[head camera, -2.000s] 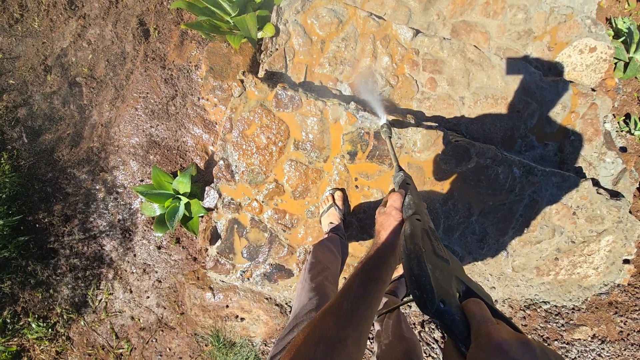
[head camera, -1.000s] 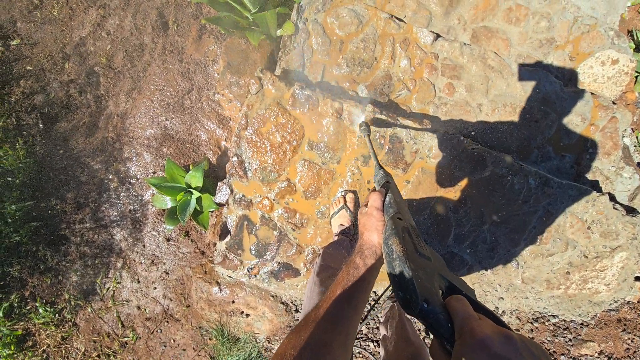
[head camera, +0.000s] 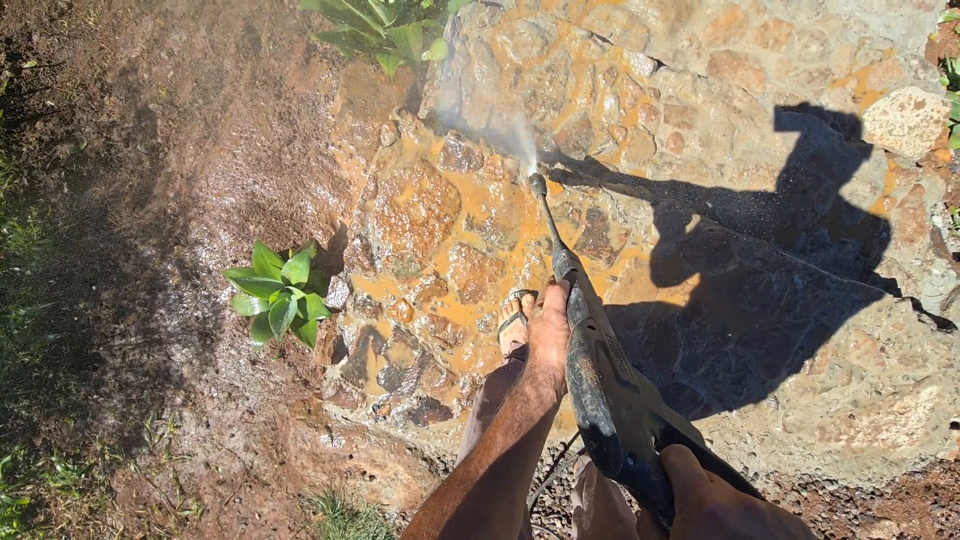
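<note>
A black pressure washer gun (head camera: 611, 375) runs from the bottom right up to the middle of the head view. My left hand (head camera: 551, 326) grips its front part, just behind the thin metal lance (head camera: 553, 225). Around the rear handle, near the bottom edge, my right hand (head camera: 705, 487) is closed; the trigger is hidden. From the nozzle (head camera: 537, 182) a white water spray (head camera: 529, 142) fans out toward the upper left. Below it lies wet stone paving (head camera: 416, 217) with orange muddy water in its joints.
A green succulent (head camera: 281, 296) grows in wet red soil (head camera: 247, 187) left of the paving, and another plant (head camera: 382, 30) at the top. My sandaled foot (head camera: 514, 322) stands on the stones. A thin black hose or cord (head camera: 553, 472) hangs by my legs. A pale rock (head camera: 906, 122) lies at right.
The nozzle's spray has turned toward the upper left and shows wider than a second ago. Both hands have kept their hold on the gun.
</note>
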